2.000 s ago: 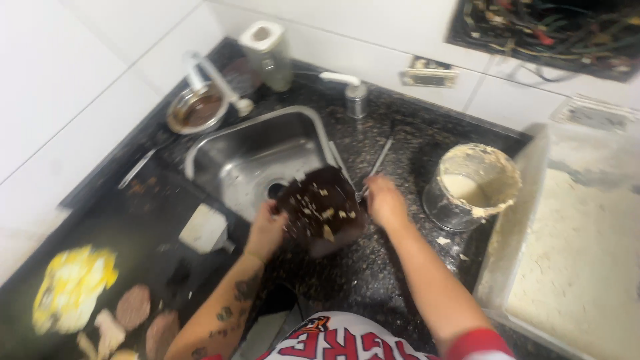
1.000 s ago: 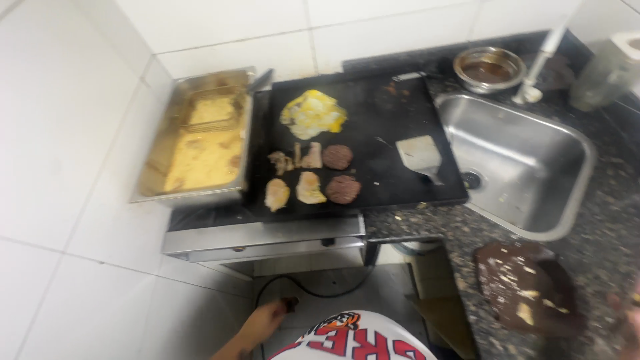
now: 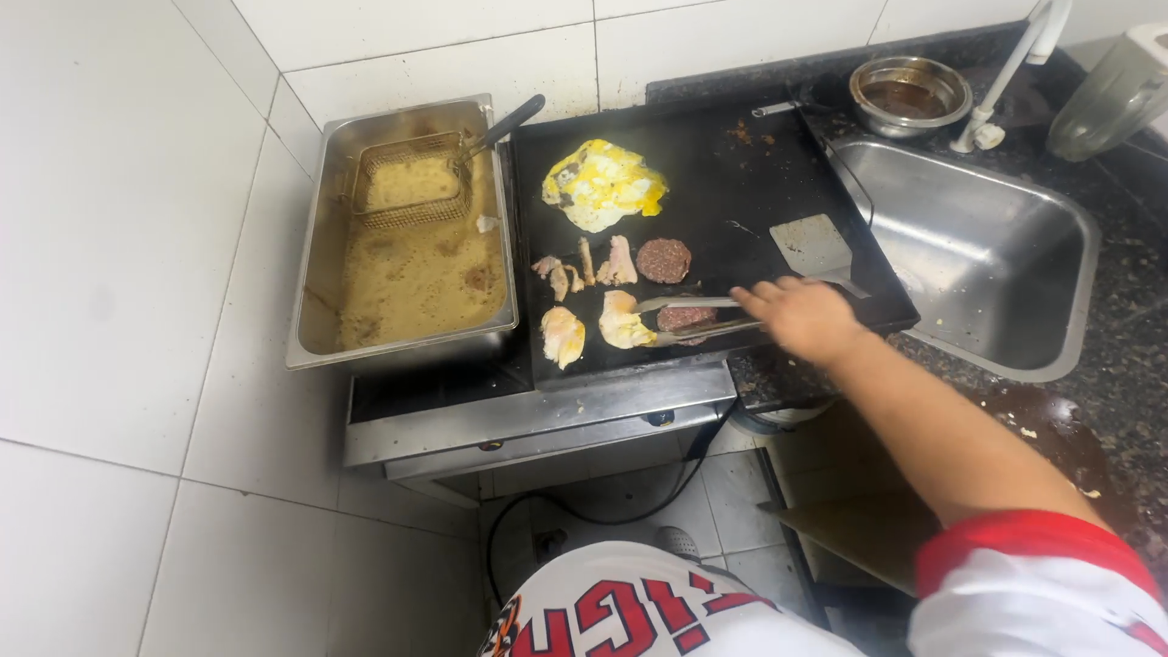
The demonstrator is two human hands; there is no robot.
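Note:
My right hand (image 3: 798,318) is closed on a pair of metal tongs (image 3: 701,302), which reach left over the black griddle (image 3: 730,214). Their tips are at a piece of pale chicken (image 3: 622,321), and the arms pass over a round meat patty (image 3: 686,319). Another patty (image 3: 664,261) lies just behind, with small meat strips (image 3: 619,261) to its left. A second chicken piece (image 3: 563,336) lies at the front left. Cooked egg (image 3: 604,185) spreads farther back. A flat metal spatula (image 3: 814,248) rests on the griddle's right side. My left hand is out of view.
Left of the griddle stands a deep metal fryer pan (image 3: 315,301) of bubbling oil, a wire basket (image 3: 411,217) in it. To the right are a steel sink (image 3: 1049,274), a metal bowl (image 3: 911,96), a faucet (image 3: 1013,78) and a brown board (image 3: 1049,429) on the granite counter.
The view has swung left from the sink to the griddle. My right hand, at the right edge a second ago, has come over the griddle with the tongs. My left hand has left the view.

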